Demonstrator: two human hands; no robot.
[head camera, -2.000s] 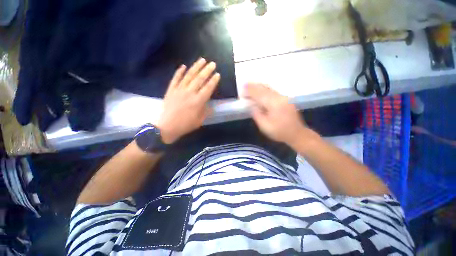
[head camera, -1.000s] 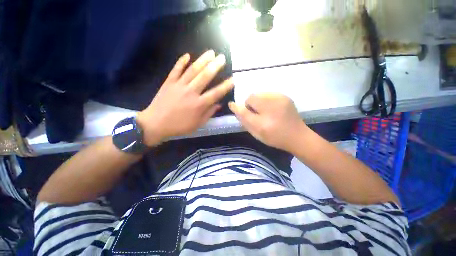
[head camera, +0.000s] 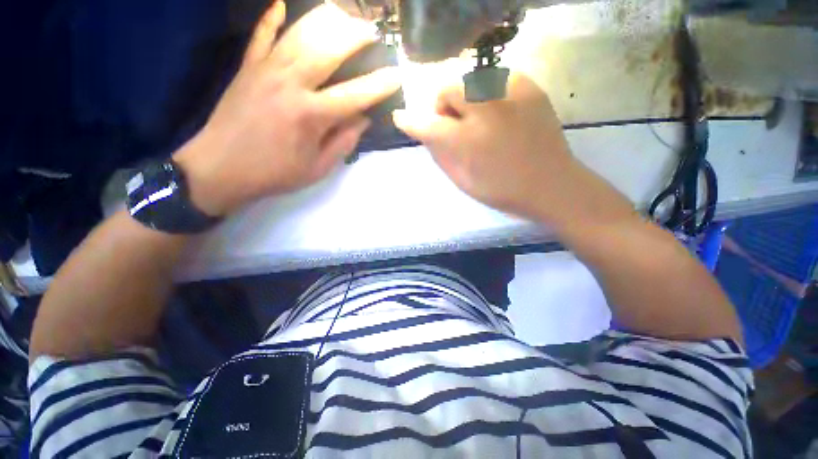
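The dark navy garment (head camera: 99, 85) lies over the left of the white table, its right part under my left hand. My left hand (head camera: 287, 112) lies on the cloth with fingers spread, close to the sewing machine's needle area (head camera: 390, 31). My right hand (head camera: 502, 143) is just right of the needle area, fingers curled, thumb and index finger together at the cloth's right edge. The bright lamp glare hides the fingertips, so I cannot tell whether the right fingers grip the cloth edge.
Black-handled scissors (head camera: 689, 193) lie at the right of the white table (head camera: 377, 211). A blue plastic crate (head camera: 767, 278) stands below the table edge at the right. A pale surface (head camera: 556, 300) shows below the table, beside my right forearm.
Both hands have moved forward to the machine's needle area, and the navy cloth has moved forward with them. More of the machine head and the white table's front part show now.
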